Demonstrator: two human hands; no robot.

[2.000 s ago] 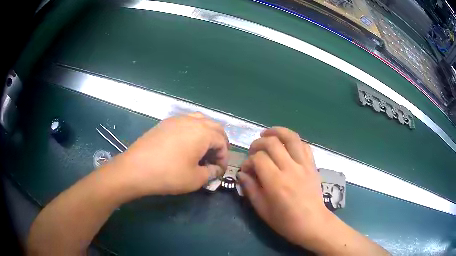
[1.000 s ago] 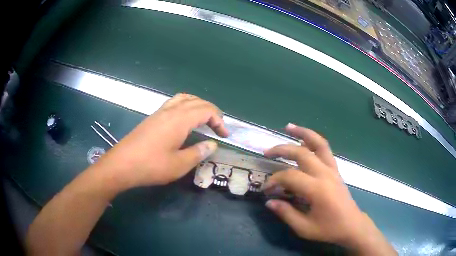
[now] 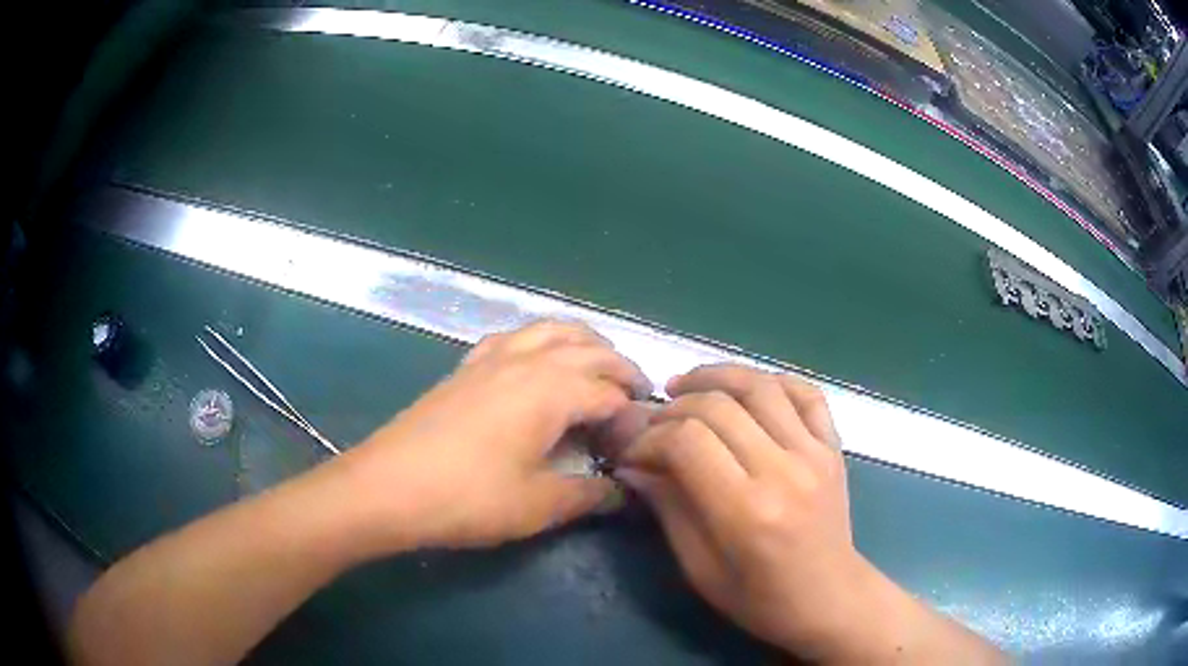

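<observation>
My left hand [image 3: 521, 429] and my right hand [image 3: 749, 481] are close together at the centre, on the dark green surface by the near metal strip. Both hands are on the carrier plate, which they cover almost wholly; only a small bit of it [image 3: 573, 459] shows between the fingers. The carrier's cavities and the fingertips' exact hold are hidden. Tweezers [image 3: 271, 394] lie with their legs apart, left of my left forearm. A clear disc [image 3: 211, 416] lies left of them. A round black component [image 3: 110, 341] stands at the far left.
A bright metal strip [image 3: 938, 468] runs across just beyond my hands, and another strip [image 3: 782, 124] runs farther back. The green belt [image 3: 521, 182] lies between them. Another grey carrier [image 3: 1046, 302] lies on the belt at the right. A tan tray or board is at the top right.
My hands have closed in over the carrier, which showed its scalloped side one second ago. The carrier on the belt sits slightly farther right. The view has shifted a little.
</observation>
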